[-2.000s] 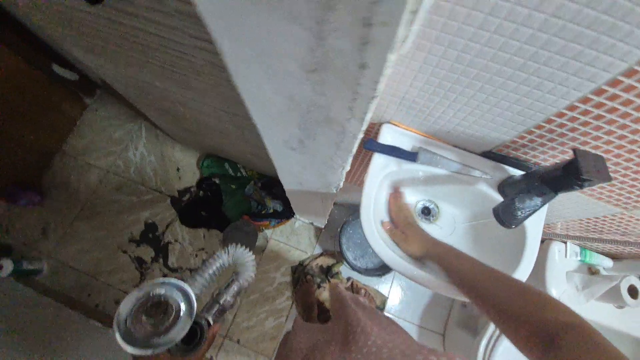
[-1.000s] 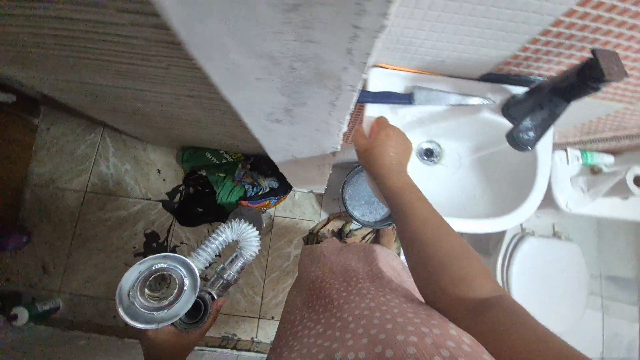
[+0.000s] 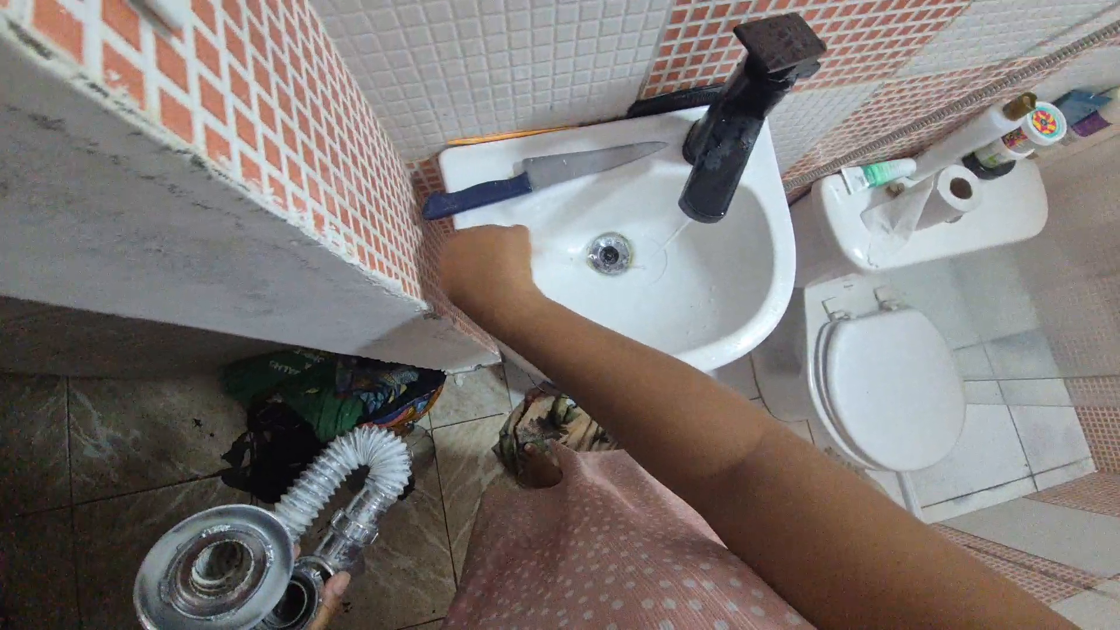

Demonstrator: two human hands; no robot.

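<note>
My right hand (image 3: 490, 262) is at the left rim of the white washbasin (image 3: 717, 289), just below the blue handle of a kitchen knife (image 3: 560, 171) that lies on the basin's back ledge. The fingers are turned away, so their hold cannot be told. My left hand (image 3: 331, 595), mostly hidden at the bottom left, grips a chromed sink drain trap (image 3: 328, 542) with a corrugated flexible pipe (image 3: 376, 451) and a round flange (image 3: 214, 569). In the basin's bowl is a metal drain (image 3: 610, 254), and a black faucet (image 3: 726, 131) stands at its back right.
At left, a wall edge (image 3: 262, 254) juts out beside the basin. Cloths and a green bag (image 3: 297, 385) lie on the tiled floor beneath it. A toilet (image 3: 892, 385) stands at right, with a paper roll (image 3: 954, 192), a tube (image 3: 879, 172) and containers on its tank.
Two seconds ago my right hand was inside the bowl near the drain; it has moved to the basin's left rim. My left hand keeps the trap. The view has shifted toward the toilet.
</note>
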